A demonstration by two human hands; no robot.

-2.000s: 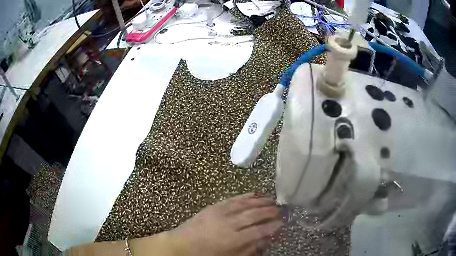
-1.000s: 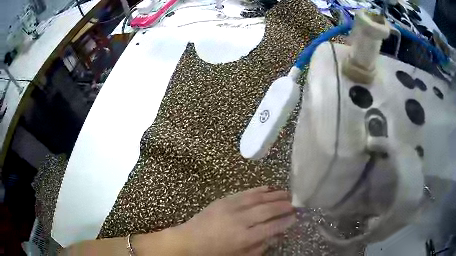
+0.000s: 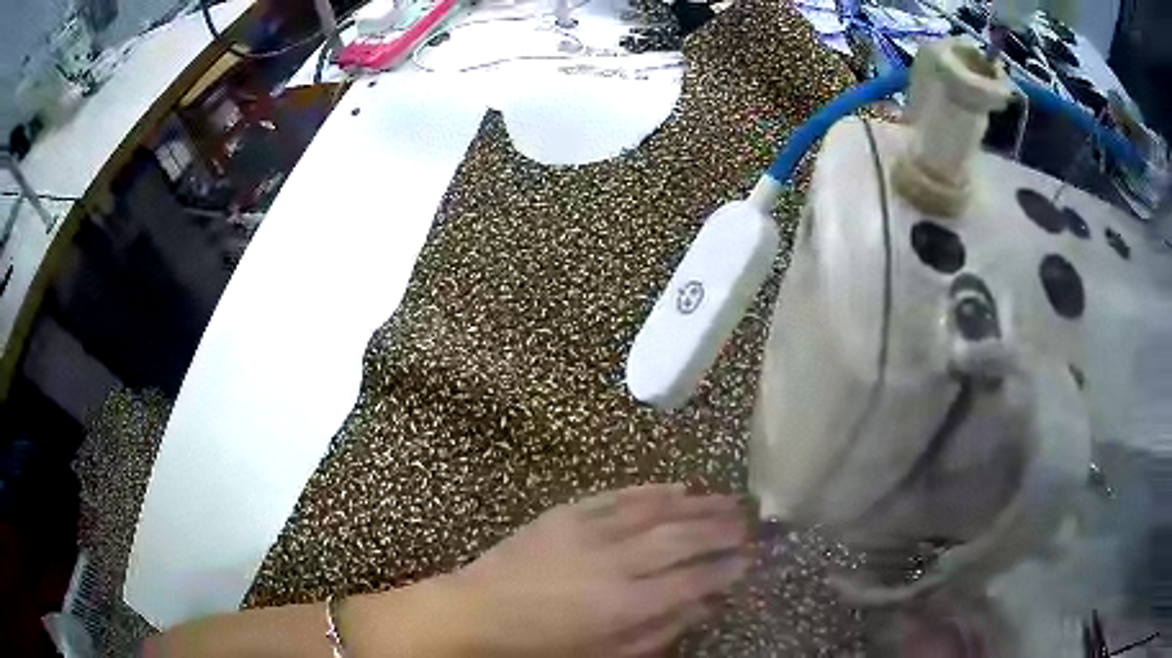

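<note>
The printed fabric panel (image 3: 501,347), dark with dense tan flecks, lies spread over the white table, with a curved cut-out at its far edge. My left hand (image 3: 617,566) lies flat, palm down, on the panel beside the sewing machine head (image 3: 887,347), fingertips close to its lower edge. The machine head hides the needle area. A white lamp paddle (image 3: 704,303) on a blue neck hangs over the fabric. My right hand cannot be made out; a blurred skin-toned patch shows below the machine head at the bottom edge.
The white table (image 3: 276,321) has a curved left edge. A pink-red case (image 3: 396,36) lies at the far edge. More of the same fabric (image 3: 118,450) sits low at the left by a white crate (image 3: 80,617). Black snips (image 3: 1099,636) lie at the bottom right.
Over the last two seconds the view has shifted, so the machine head and lamp sit further right. My left hand stays flat beside the machine. The fabric looks almost unchanged.
</note>
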